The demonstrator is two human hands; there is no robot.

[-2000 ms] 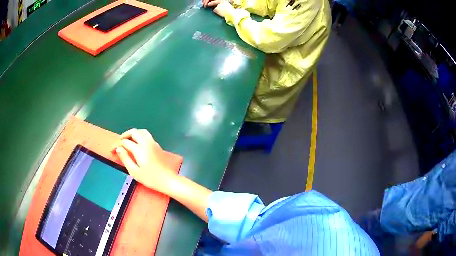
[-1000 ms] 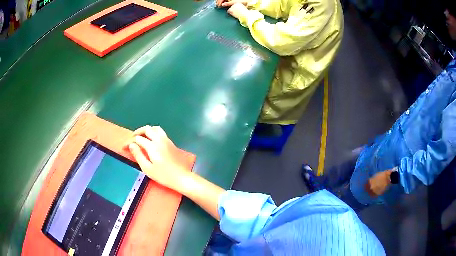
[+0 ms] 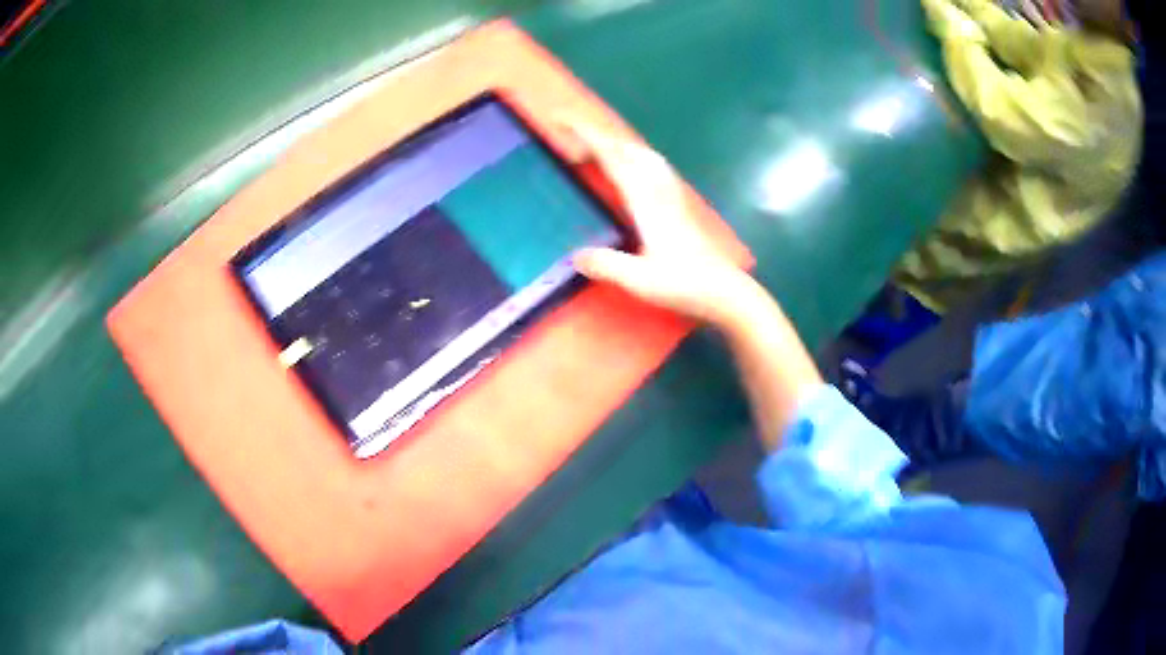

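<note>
A tablet lies flat in an orange-red foam tray on the green bench. Its lit screen shows a dark keypad, a teal panel and pale strips. A small yellowish label sits at its left short edge. My right hand is over the tablet's right end, thumb and fingers spread apart, with the thumb at the lower right corner; the fingers are blurred and whether they press on it is unclear. My left hand is out of view; only a blue sleeve shows at the bottom left.
The green bench surrounds the tray and has bright reflections. A person in a yellow smock is at the upper right beyond the bench edge. Another person's blue sleeve is at the right, above the dark floor.
The view has turned, so the tray and tablet show higher and more central. My right hand has moved from the tray's rim onto the tablet's right end. The far tray is out of view.
</note>
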